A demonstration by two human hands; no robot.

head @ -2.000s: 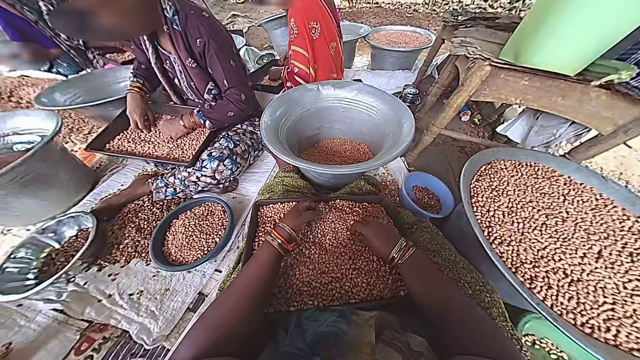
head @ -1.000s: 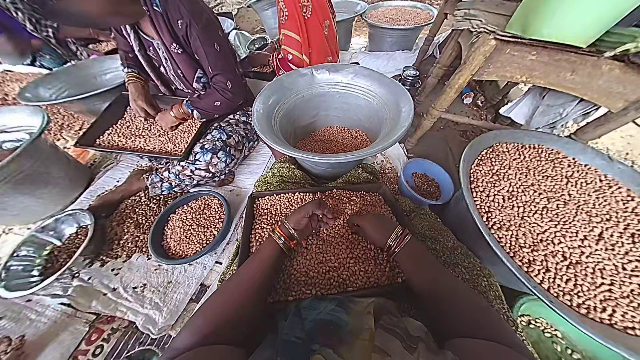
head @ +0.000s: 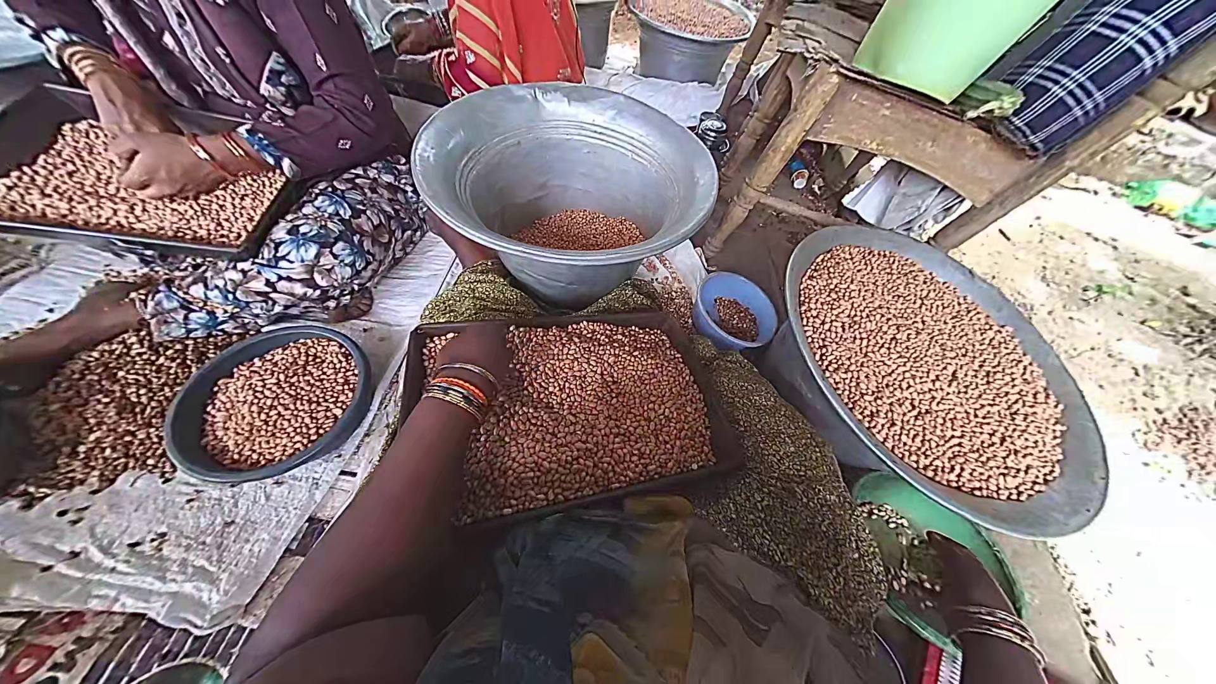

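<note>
A dark rectangular tray [head: 727,446] of reddish-brown peanut kernels [head: 589,408] rests on my lap. My left hand [head: 480,350] lies on the kernels at the tray's upper left; its fingers are too dark to make out. At the lower right, my right hand [head: 959,570] is over a green basin [head: 1007,560] that holds paler pieces; whether its fingers hold any cannot be seen. Just beyond the tray stands a large flared metal pot [head: 560,142] with kernels at its bottom. A small blue bowl [head: 746,288] with some dark kernels sits right of the tray.
A wide metal basin [head: 1073,456] heaped with kernels stands at right, beside a wooden chair [head: 912,142]. At left are a dark round bowl [head: 356,399] of kernels and loose kernels on a sheet [head: 142,551]. A person [head: 332,104] sits with hands in another tray [head: 256,233].
My right hand has moved from the tray down to the green basin at lower right. My left hand has shifted toward the tray's upper-left corner. The view has turned somewhat to the right.
</note>
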